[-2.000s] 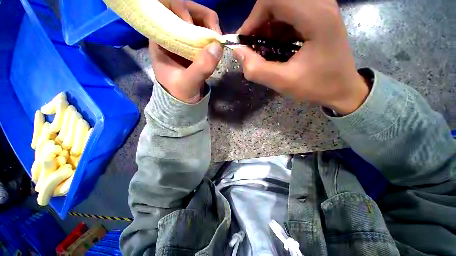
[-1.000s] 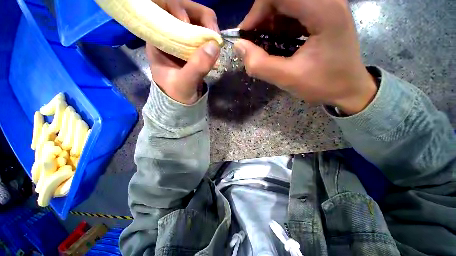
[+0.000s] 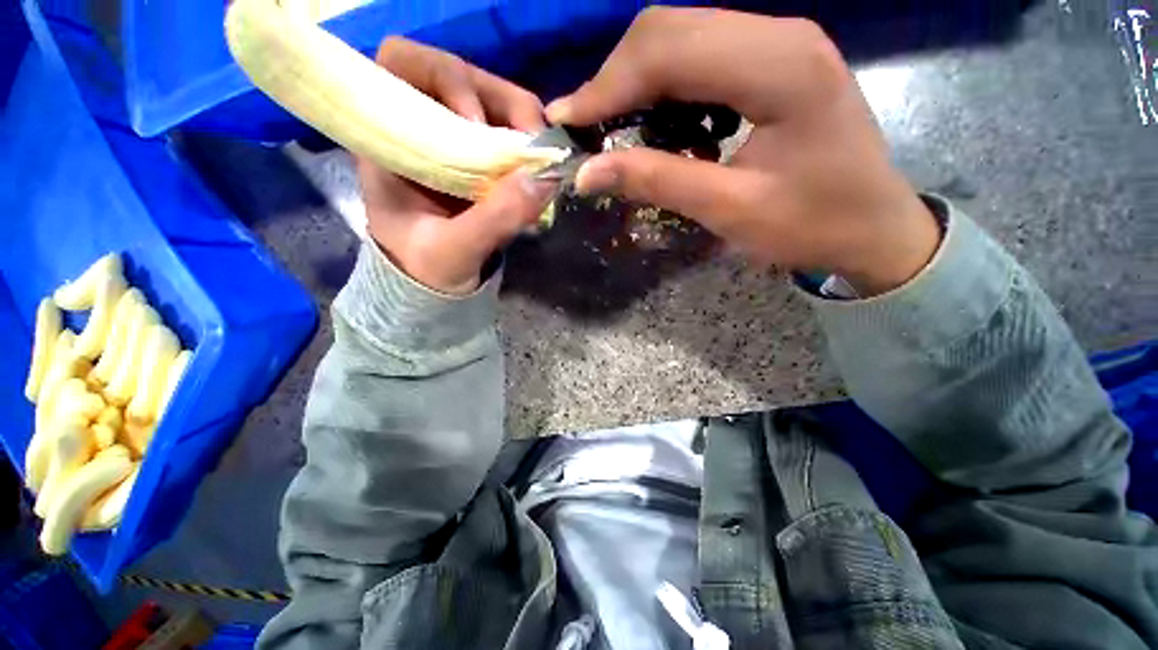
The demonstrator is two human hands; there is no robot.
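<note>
A pale yellow banana piece (image 3: 368, 108) lies slanted across the upper middle, its tip at my fingers. My left hand (image 3: 445, 203) grips it near that tip, thumb on the near side. My right hand (image 3: 775, 159) pinches a small trimming tool (image 3: 554, 150) between thumb and forefinger. Its grey, shiny tip touches the end of the piece; its handle is hardly told apart from the shadow in my palm. Small yellowish and dark trimmings (image 3: 654, 226) lie on the worktop below my right hand.
A deep blue crate (image 3: 210, 333) stands slanted at left with a heap of banana pieces (image 3: 95, 406) in it. Another blue crate (image 3: 191, 64) is across the top. The speckled grey worktop (image 3: 635, 343) spans the middle. Yellow-black tape (image 3: 210, 590) marks the floor at lower left.
The view has shifted, with the left crate now further left. Both hands have lowered slightly. A wider grey tip now shows at the banana piece's end, where a thin tip and dark handle showed before.
</note>
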